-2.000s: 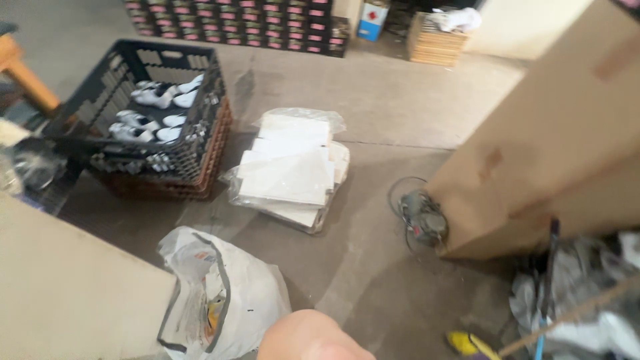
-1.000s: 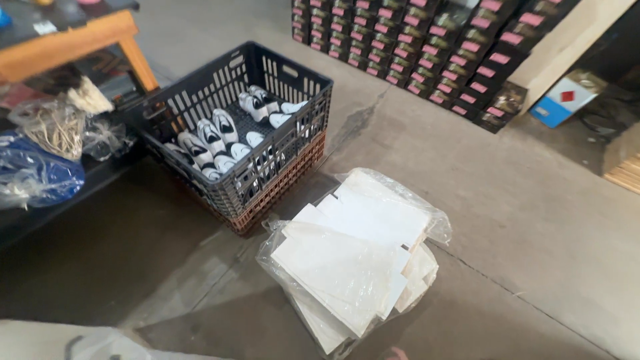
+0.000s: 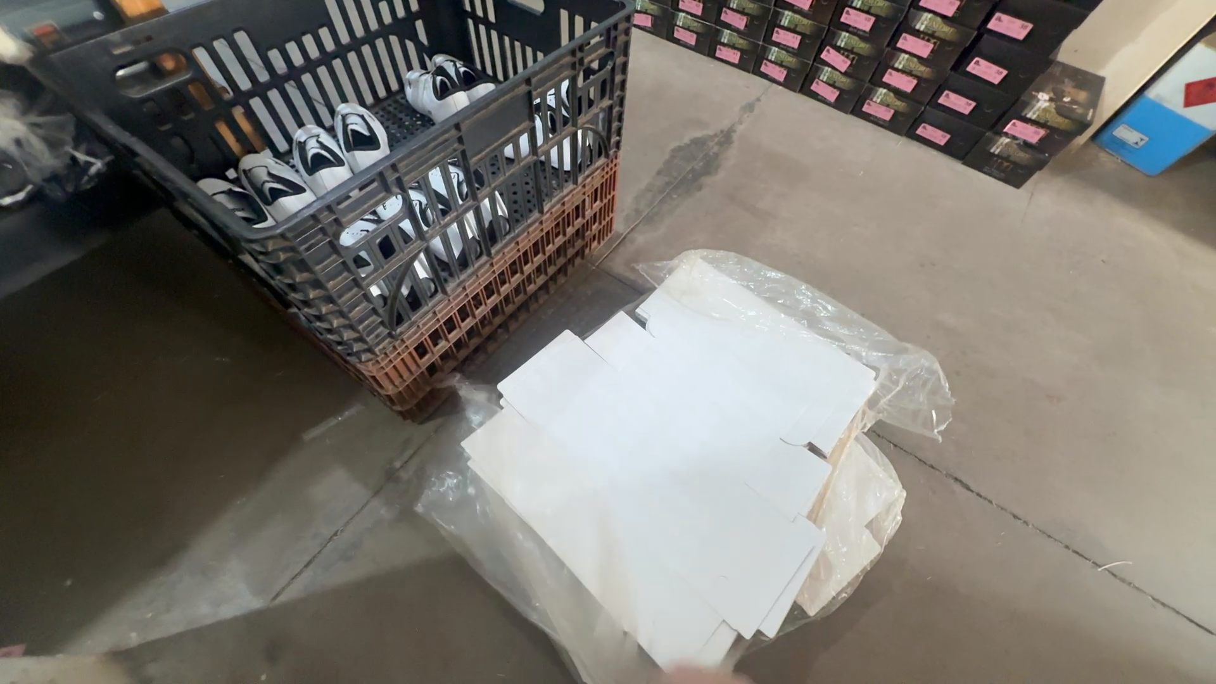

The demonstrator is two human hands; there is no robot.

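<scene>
A stack of flat white cardboard sheets (image 3: 665, 456) lies on the floor in a crumpled clear plastic bag (image 3: 912, 380), the sheets uneven and fanned. At the bottom edge a small blurred patch of skin, seemingly a fingertip of my right hand (image 3: 705, 675), shows at the near end of the stack; whether it touches the sheets cannot be told. My left hand is not in view. Behind and left of the stack stands a black plastic crate (image 3: 494, 123) with several white and black shoes (image 3: 321, 157) in it. It rests on a brown plastic crate (image 3: 570, 223).
Rows of dark boxes with pink labels (image 3: 917, 46) stand along the back right. Beside them is a blue and white box (image 3: 1148, 128) near a pale wall edge. At the upper left are a dark table and clear plastic wrapping (image 3: 43, 142). Concrete floor surrounds the stack.
The view has moved much closer to the cardboard stack and the crates. The white bag and large brown carton of the earliest frame are out of view. The shoes remain in the black crate.
</scene>
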